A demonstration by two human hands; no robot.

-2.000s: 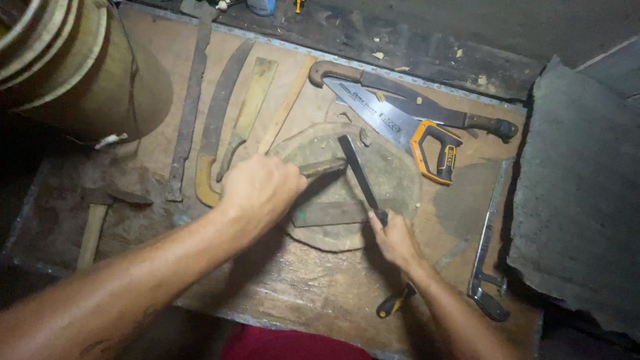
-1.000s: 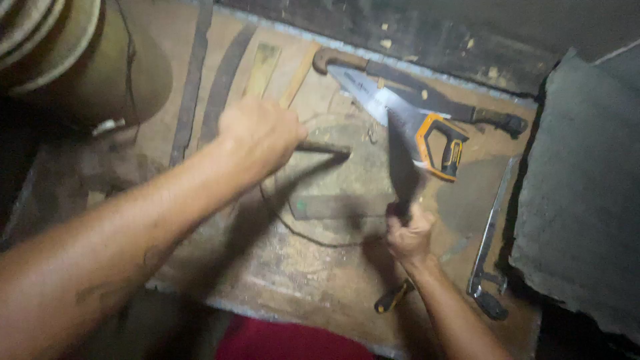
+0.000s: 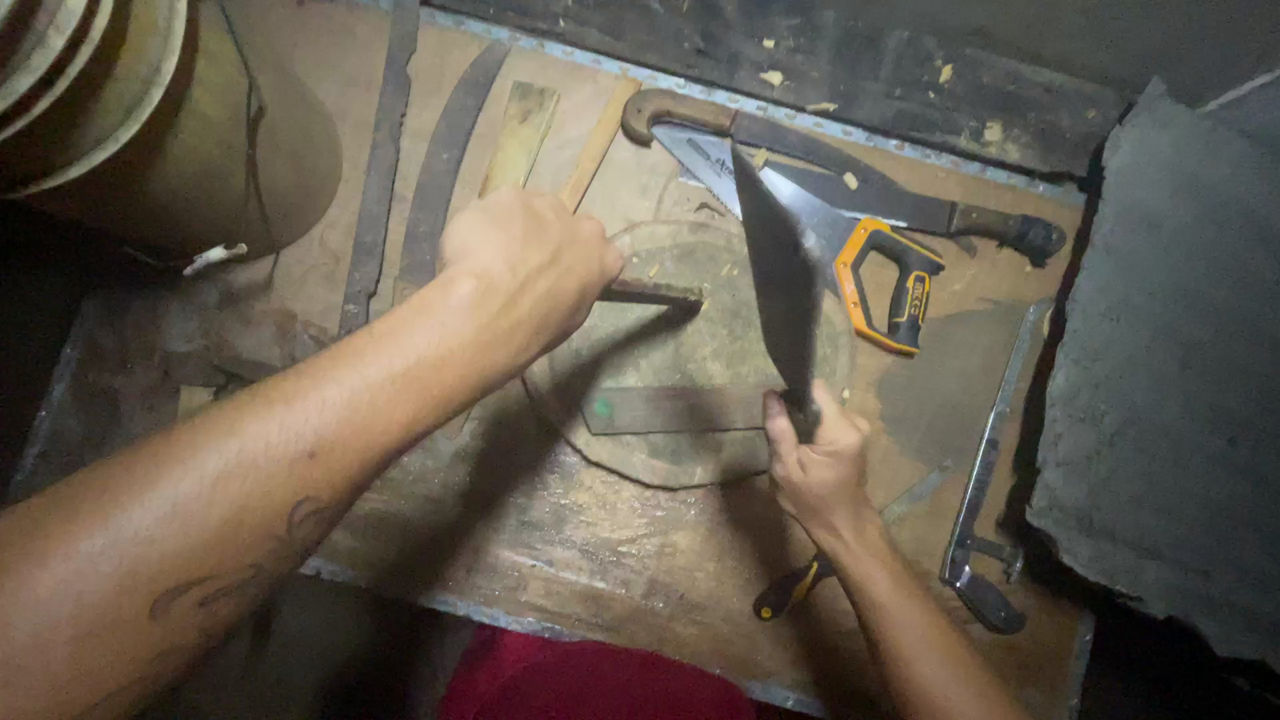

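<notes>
My left hand (image 3: 530, 265) is closed around a narrow piece of wood (image 3: 655, 291), whose far end is over a round wooden block (image 3: 680, 350). In my right hand (image 3: 820, 460) is the handle of a broad dark machete (image 3: 785, 275), its blade raised upright to the right of the wood piece. A flat dark bar (image 3: 680, 411) with a green spot lies across the block, below the wood piece. Behind the machete blade lies a handsaw (image 3: 885, 285) with an orange and black handle. The lower part of the machete's grip is hidden by my fingers.
Machetes (image 3: 890, 190), a curved blade (image 3: 450, 150), a long dark metal strip (image 3: 380, 170) and wooden pieces (image 3: 517, 135) lie along the back. A hacksaw (image 3: 985, 450) and a black-yellow handle (image 3: 790, 590) are at the right. A bucket (image 3: 270, 150) stands left; a grey slab (image 3: 1170, 380) stands right.
The machete blade has moved right, away from the wood piece, and my right hand has moved right with it. My left hand still holds the wood piece.
</notes>
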